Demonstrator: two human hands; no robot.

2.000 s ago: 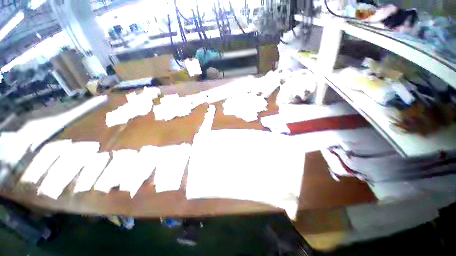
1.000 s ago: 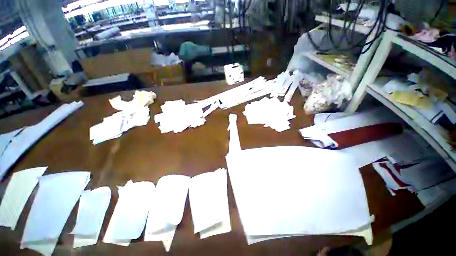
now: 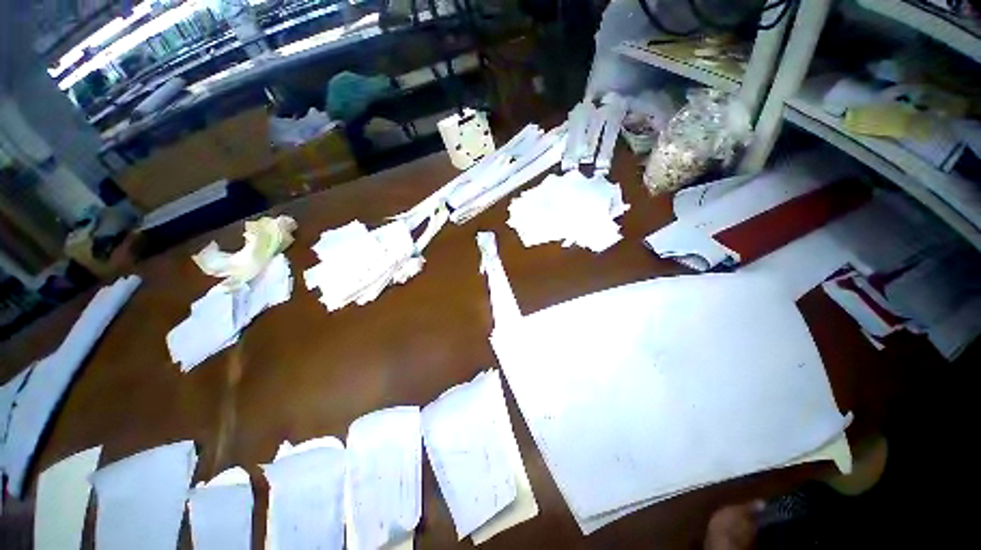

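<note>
A large stack of white sheets (image 3: 667,387) lies flat on the brown table (image 3: 323,397) at centre right, its lower right corner slightly lifted. A narrow white strip (image 3: 496,281) points away from its upper left corner. Several smaller white cut panels (image 3: 383,473) lie in a row to its left along the near side. A dim, blurred hand (image 3: 734,526), apparently my right, shows at the bottom edge, below the large stack and apart from it. Its fingers and any hold are unclear. My left hand is not in view.
Irregular white piles (image 3: 360,263) and long strips (image 3: 500,177) lie towards the back. A clear bag of scraps (image 3: 699,140) stands by the white shelving (image 3: 791,91). A red-and-white roll (image 3: 791,220) lies at right. A long white bundle (image 3: 65,355) lies at left.
The view has tilted and come closer, so the row of panels sits lower in the picture. The blurred hand at the bottom right shows more than one second ago. The sheets look unmoved.
</note>
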